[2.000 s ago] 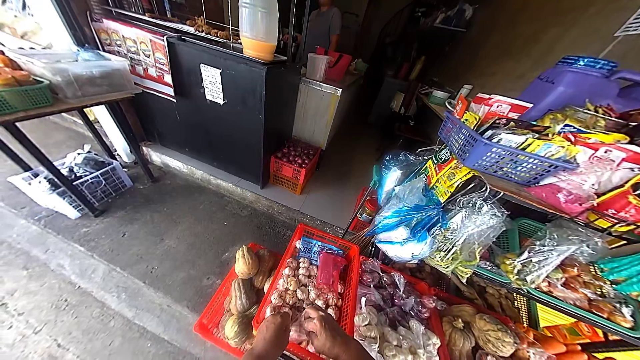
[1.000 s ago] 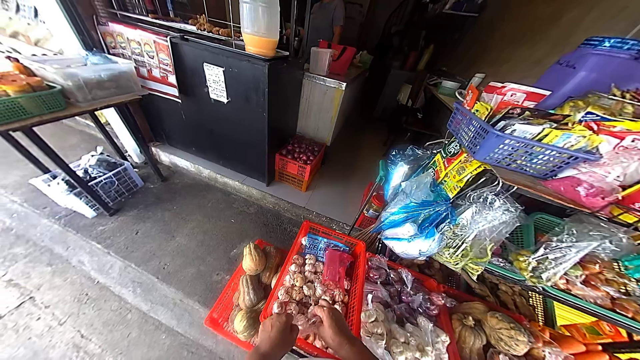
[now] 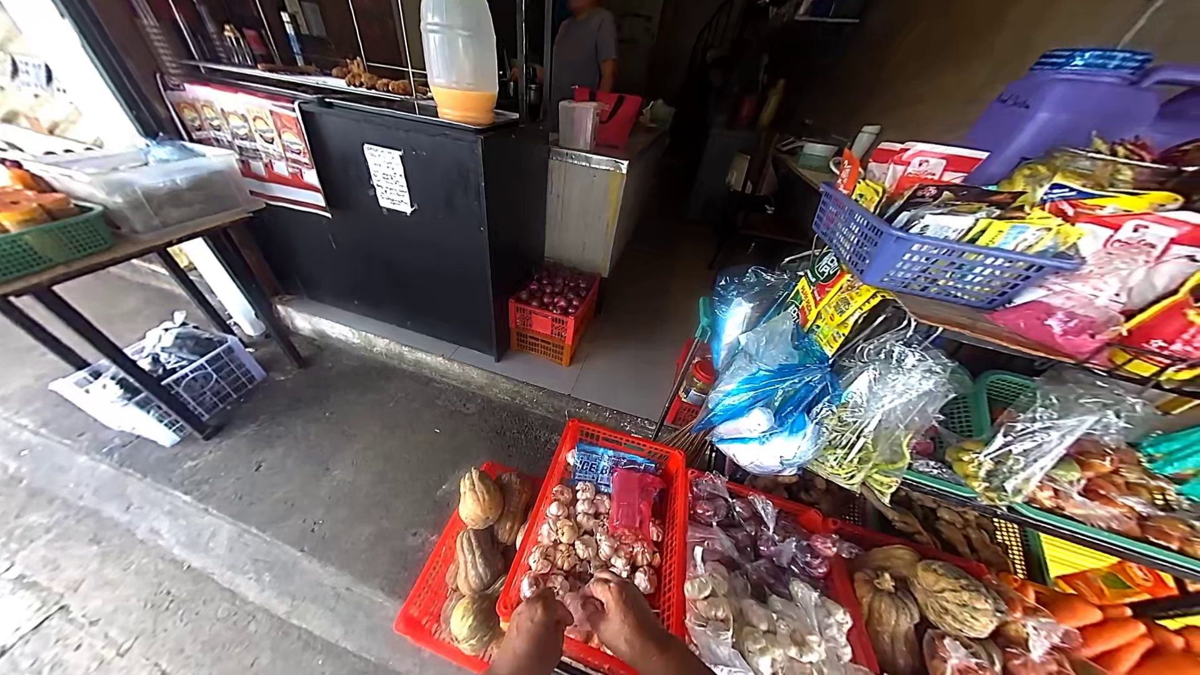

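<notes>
Low in the view, my left hand (image 3: 539,626) and my right hand (image 3: 621,614) are close together over a red plastic basket (image 3: 671,525) of garlic bulbs (image 3: 583,534). Thin clear plastic, apparently a bag, shows between the fingers of both hands; its contents are hard to make out. A blue printed packet (image 3: 609,463) and a pink plastic bag (image 3: 636,502) lie on the garlic at the basket's far end. Left of it, squashes (image 3: 478,561) fill another red basket (image 3: 422,600). On the right are bagged red onions (image 3: 750,525) and bagged garlic (image 3: 759,619).
A rack at right holds a blue basket (image 3: 937,267) of packets, with plastic bags (image 3: 773,384) hanging beside it. Squashes (image 3: 956,600) and carrots (image 3: 1106,623) lie at lower right. A black counter (image 3: 403,253), stacked crates of onions (image 3: 553,323) and a person (image 3: 583,52) are beyond.
My hands have stayed over the near end of the garlic basket, with small shifts of the fingers. Nothing else has plainly moved.
</notes>
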